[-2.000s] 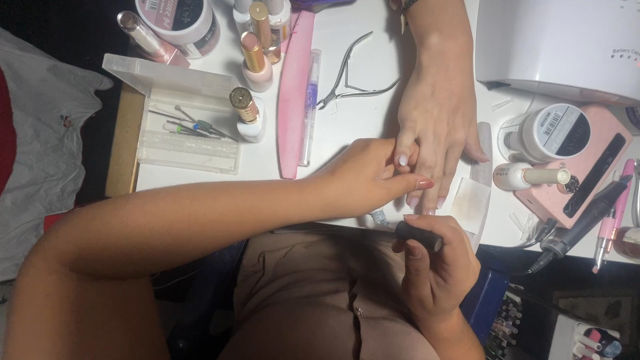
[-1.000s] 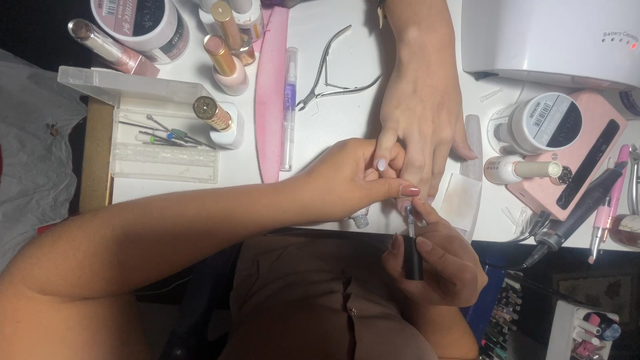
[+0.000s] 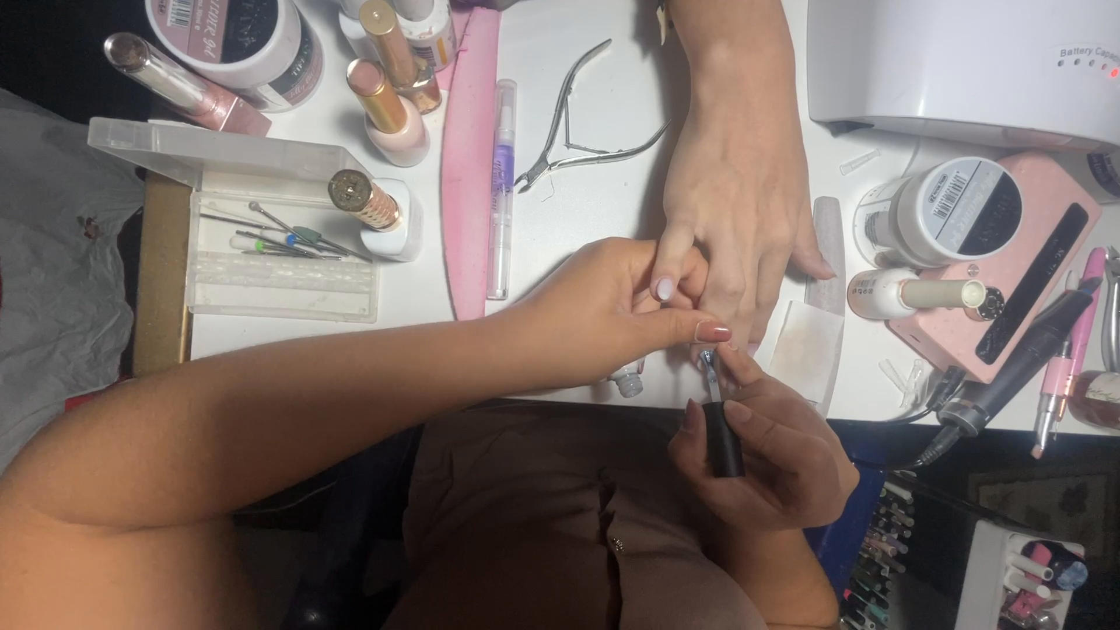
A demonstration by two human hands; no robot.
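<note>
My left hand (image 3: 612, 315) holds a finger of another person's hand (image 3: 731, 192), which lies palm down on the white table. In my right hand (image 3: 774, 437) is a nail polish brush with a black cap (image 3: 724, 442). Its bristle tip (image 3: 707, 357) is at one of that person's fingertips, just beside my left thumb; whether it touches the nail cannot be told. A small bottle neck (image 3: 627, 381) shows below my left hand, its body mostly hidden. Cuticle nippers (image 3: 560, 144) lie open above my left hand.
On the left are a pink nail file (image 3: 471, 166), a purple-labelled pen (image 3: 502, 192), polish bottles (image 3: 389, 114) and a case of drill bits (image 3: 284, 293). On the right are a white nail lamp (image 3: 954, 70), a jar (image 3: 962, 210), a pink device (image 3: 1050, 184) and a nail drill handpiece (image 3: 1024, 367).
My right hand has brought the brush up to the other person's fingertip, with its bristles now in sight. My left hand keeps its hold on the finger. The view has shifted slightly.
</note>
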